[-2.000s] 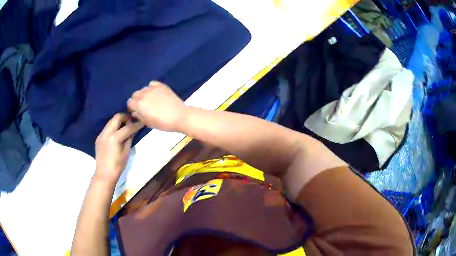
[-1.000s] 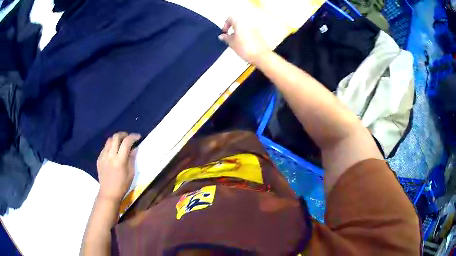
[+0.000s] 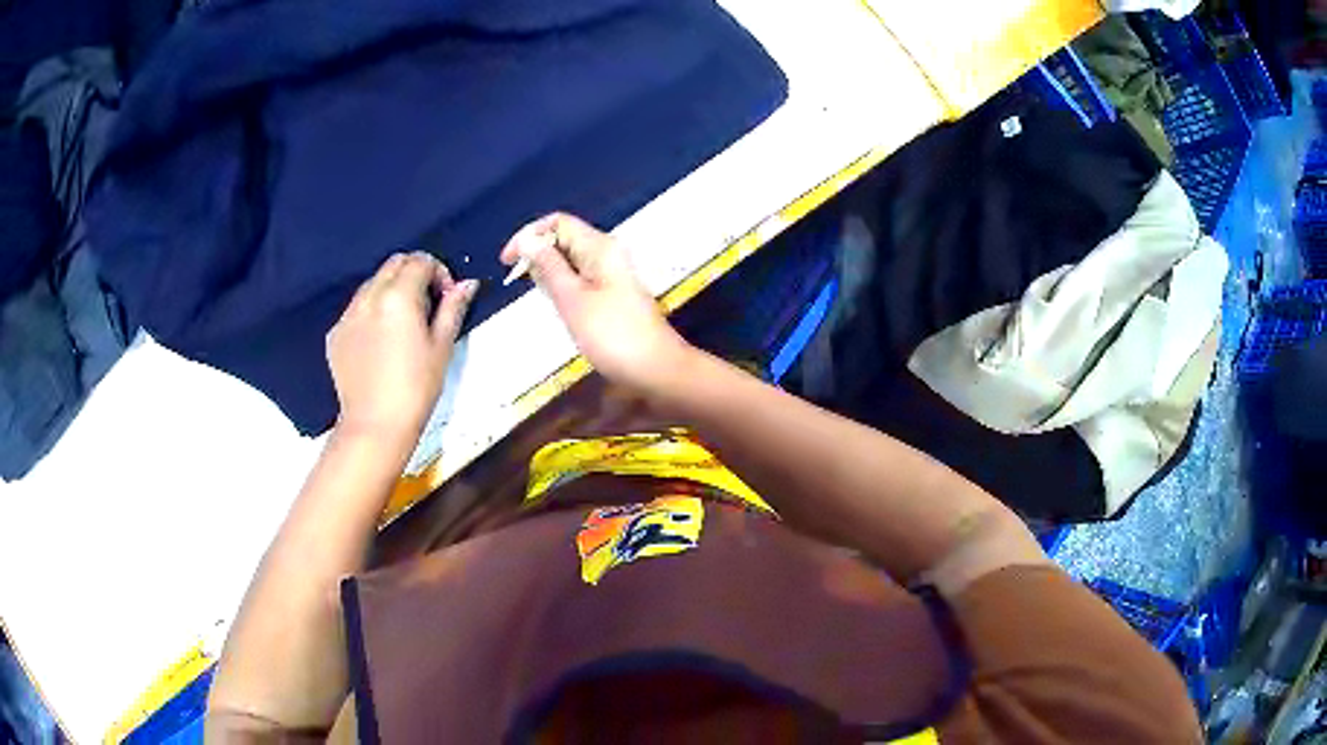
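A navy garment (image 3: 437, 138) lies spread over the white-topped table (image 3: 160, 495), its lower edge near the table's front. My left hand (image 3: 393, 328) is at that lower edge, thumb and fingers pinching the navy cloth. My right hand (image 3: 597, 291) is just to its right, pinching a small white pointed piece (image 3: 527, 262), perhaps tailor's chalk, with its tip at the garment's edge. Whether the tip touches the cloth cannot be told. A tiny white spot shows on the cloth between my hands.
Dark grey garment pieces (image 3: 73, 277) lie at the left. Yellow-orange tape (image 3: 786, 216) runs along the table edge. Beyond it, a black garment heap (image 3: 946, 248) and beige cloth (image 3: 1077, 320) lie over a blue crate. My brown apron (image 3: 757, 611) is close to the table edge.
My right hand has come back from the garment's upper right edge to beside my left hand; the white piece now shows clearly. My left hand has closed on the cloth edge.
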